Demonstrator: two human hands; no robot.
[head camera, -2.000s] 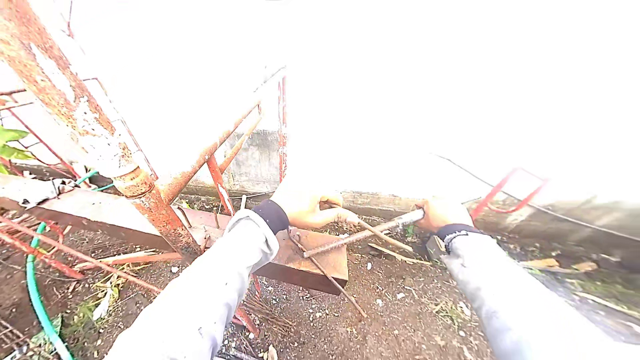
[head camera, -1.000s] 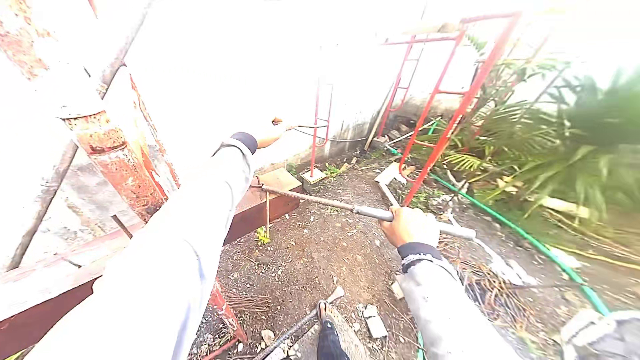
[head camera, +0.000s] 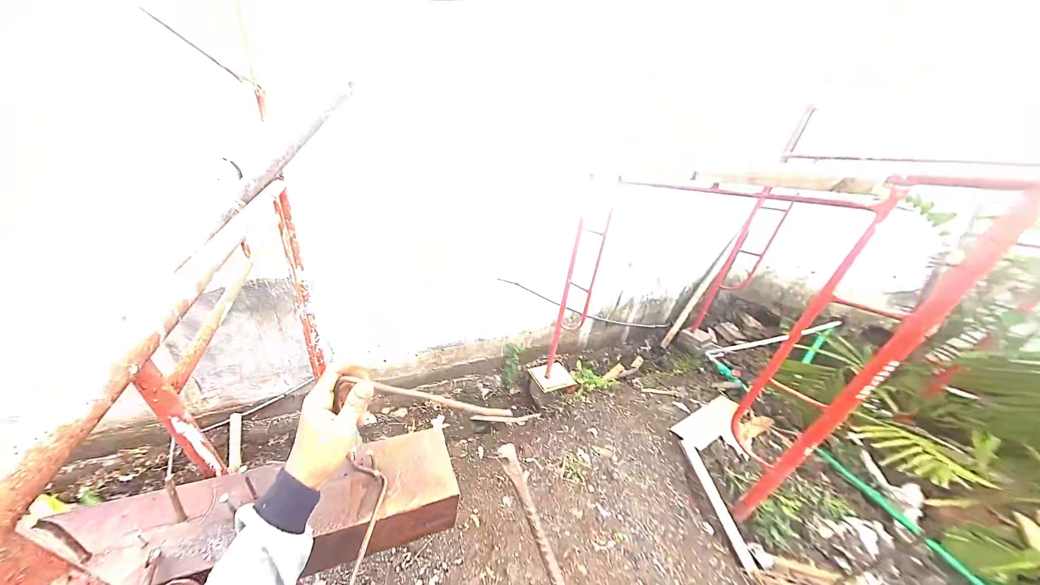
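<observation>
My left hand (head camera: 329, 422) is closed around a thin bent metal rod (head camera: 431, 398), whose straight part sticks out to the right. Below the hand, another thin bent rod (head camera: 375, 504) hangs down past the edge of a reddish-brown steel beam (head camera: 406, 471). The hand is above the beam's near end. A ribbed steel bar (head camera: 532, 516) rises from the bottom edge of the view, to the right of the beam, its upper tip over the soil. My right hand is out of view, and whether it holds that bar cannot be seen.
Rusty red scaffold pipes (head camera: 171, 406) stand at the left. Red scaffold frames (head camera: 821, 422) stand at the right, beside palm leaves (head camera: 918, 455) and a green hose (head camera: 894, 516). A pale wall (head camera: 455, 244) runs behind. A small block (head camera: 552, 382) supports a red frame leg.
My right hand, seen on a metal pipe a second ago, has left the view. My left hand now appears lower, over the beam's end. The view has shifted.
</observation>
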